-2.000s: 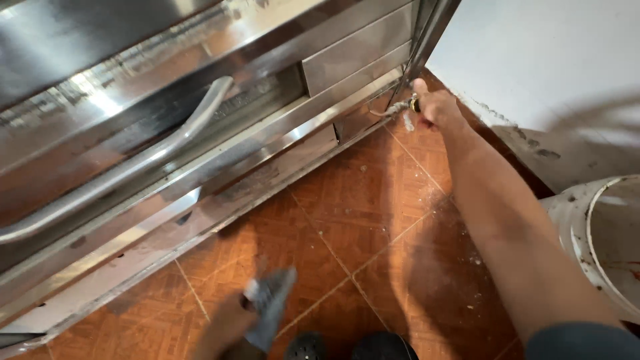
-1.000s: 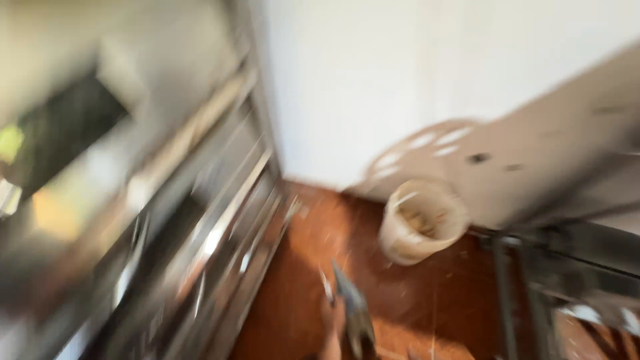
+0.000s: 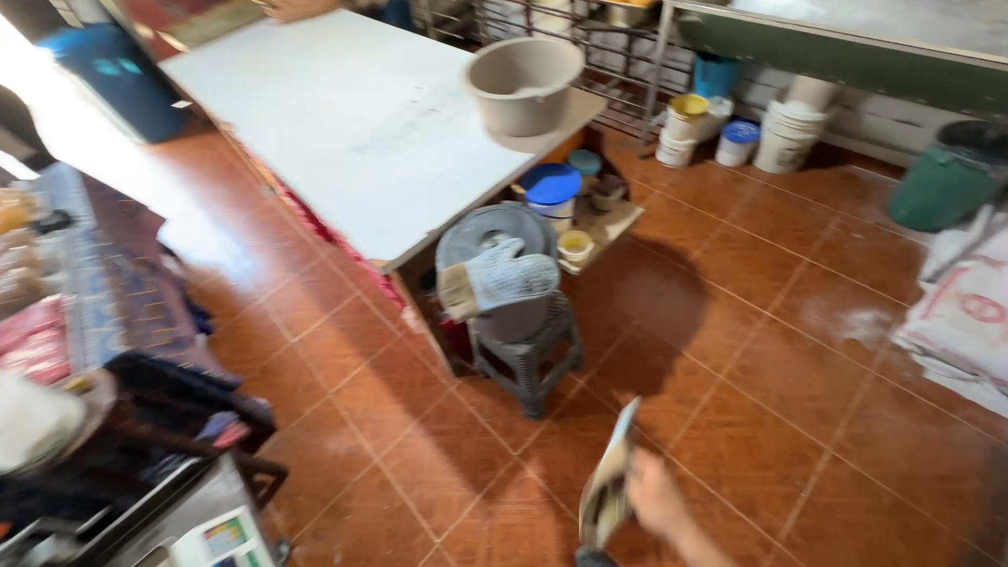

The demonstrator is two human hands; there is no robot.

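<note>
My right hand (image 3: 657, 490), at the lower right, is closed on an oven mitt (image 3: 605, 492). The held mitt has a beige cuff and a pale blue-grey part pointing up, and is seen nearly edge-on and blurred. Ahead of it, to the upper left, another oven mitt (image 3: 508, 274), light blue with a beige cuff, lies on a grey round lid (image 3: 472, 228). This lid tops a container on a dark plastic stool (image 3: 526, 354). My left hand is out of view.
A white-topped table (image 3: 339, 118) bears a large beige tub (image 3: 521, 87). Lidded pails (image 3: 554, 193) stand on its lower shelf. White buckets (image 3: 790, 134) and a green bin (image 3: 945, 181) stand by the wall, sacks (image 3: 965, 315) at right, a scale-like device (image 3: 224, 539) at lower left.
The view has swung from the steel oven and wall to the table and stool. My right hand, earlier at the oven's lower corner, now holds a mitt; my left hand has left view.
</note>
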